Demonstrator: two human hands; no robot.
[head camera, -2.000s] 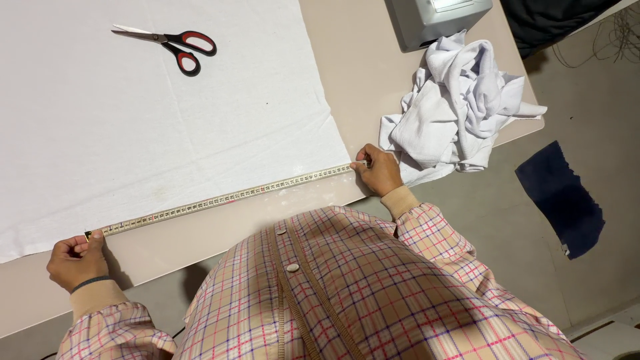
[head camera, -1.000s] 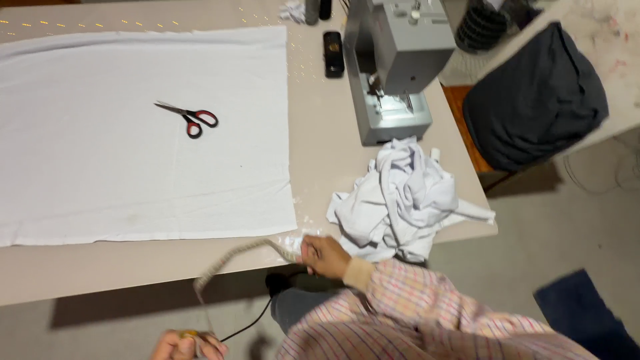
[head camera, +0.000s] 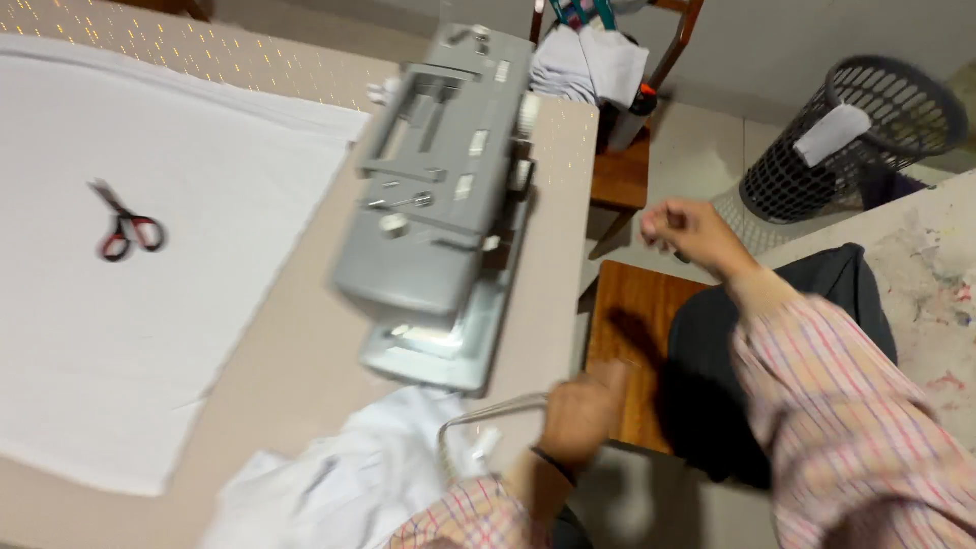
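Observation:
My left hand (head camera: 583, 415), blurred and wearing a dark wristband, is at the table's right edge with the measuring tape (head camera: 488, 412) looping from it over crumpled white fabric (head camera: 335, 473). Out over a wooden stool my right hand (head camera: 694, 232) is raised with curled fingers; whether anything small is in it cannot be told. A grey sewing machine (head camera: 427, 198) stands on the table to the left of both hands. Farther left, scissors with black and red handles (head camera: 126, 229) lie on a flat sheet of white fabric (head camera: 152, 320).
A dark bag (head camera: 823, 282) sits on the wooden stool (head camera: 633, 335). Behind are a black plastic basket (head camera: 801, 145) with a white cloth on its rim, and folded white cloths (head camera: 587, 65) on a chair. A stained pale tabletop (head camera: 923, 290) borders the right.
The tape was stretched along the fabric edge between both hands, then hung slack, and now loops from my left hand. My right hand has gone out past the sewing machine. The view has swung right.

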